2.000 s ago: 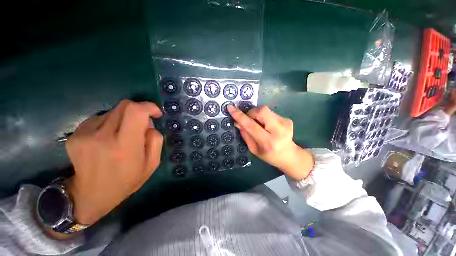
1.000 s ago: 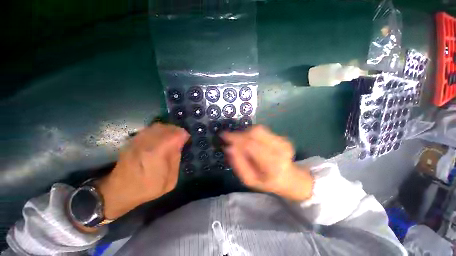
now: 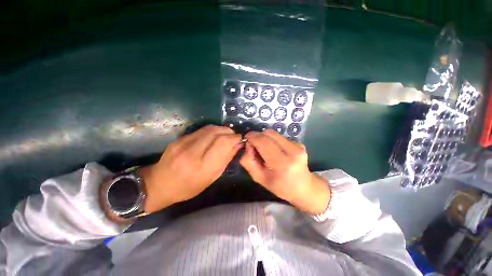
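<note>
Black round discs (image 3: 265, 112) with pale spoked centres lie in rows of five on a clear plastic bag (image 3: 270, 46); its glossy empty end points away from me. My left hand (image 3: 197, 161) and my right hand (image 3: 280, 167) meet over the lower rows and hide most of them. The fingertips of both hands pinch a tiny pale item (image 3: 244, 140) between them; it is too small to identify.
A white squeeze bottle (image 3: 389, 93) lies to the right, its nozzle pointing right. Beyond it are stacked shiny bags of discs (image 3: 438, 143), a crinkled clear bag (image 3: 445, 67) and the edge of a red-orange tray (image 3: 487, 121).
Both hands have come together over the discs with fingertips touching. The right hand has left the upper-right discs. The view has shifted, so the bag sits further right.
</note>
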